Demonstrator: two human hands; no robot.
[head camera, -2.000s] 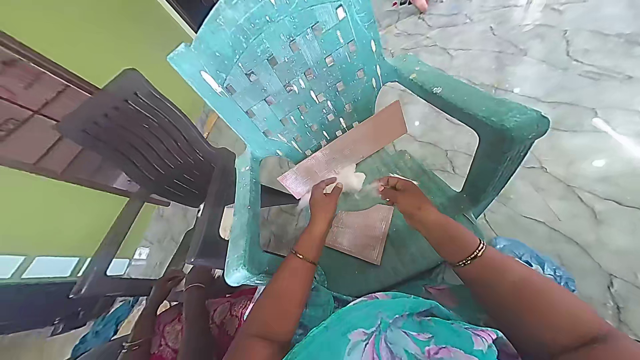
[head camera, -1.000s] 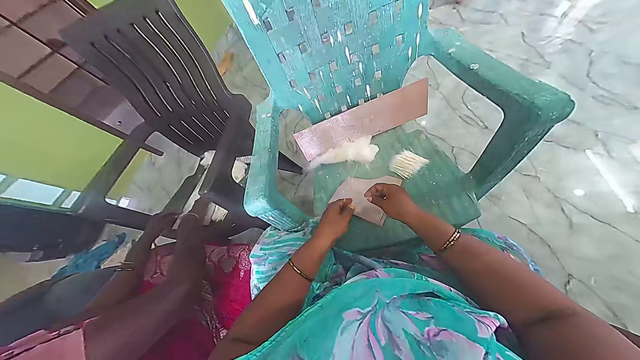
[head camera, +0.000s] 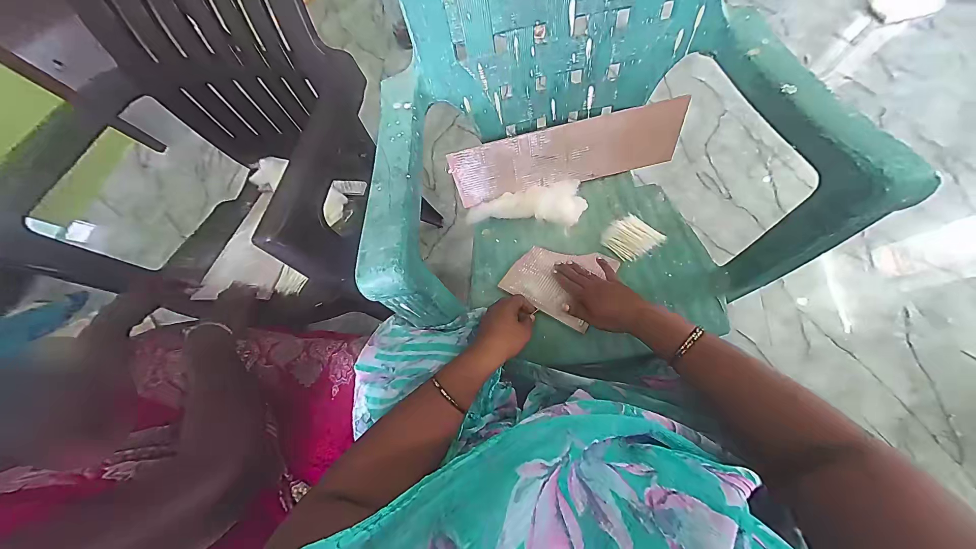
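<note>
A small brownish piece of cardboard (head camera: 534, 278) lies on the green plastic chair's seat (head camera: 679, 293). My left hand (head camera: 506, 326) pinches its lower left edge between thumb and fingers. My right hand (head camera: 602, 297) rests on top of it, palm down, fingers spread and pointing left. Beyond the hands is a fluffy strip of white cotton (head camera: 545, 204). To its right lies a bundle of thin pale sticks (head camera: 631, 238). A long cardboard strip (head camera: 572, 152) leans against the chair's backrest behind the cotton.
The chair's armrests (head camera: 396, 198) rise on both sides of the seat. At left stands a dark plastic chair (head camera: 320, 152), with a pale board (head camera: 240, 255) and more sticks (head camera: 290, 280) on it. Another person's hands (head camera: 236, 305) are at that seat. Marbled floor (head camera: 877, 343) shows at right.
The small cardboard, held up in both hands a second ago, now lies on the seat under my right hand. Two seconds ago my hands were at the cotton. The view has moved closer to the seat.
</note>
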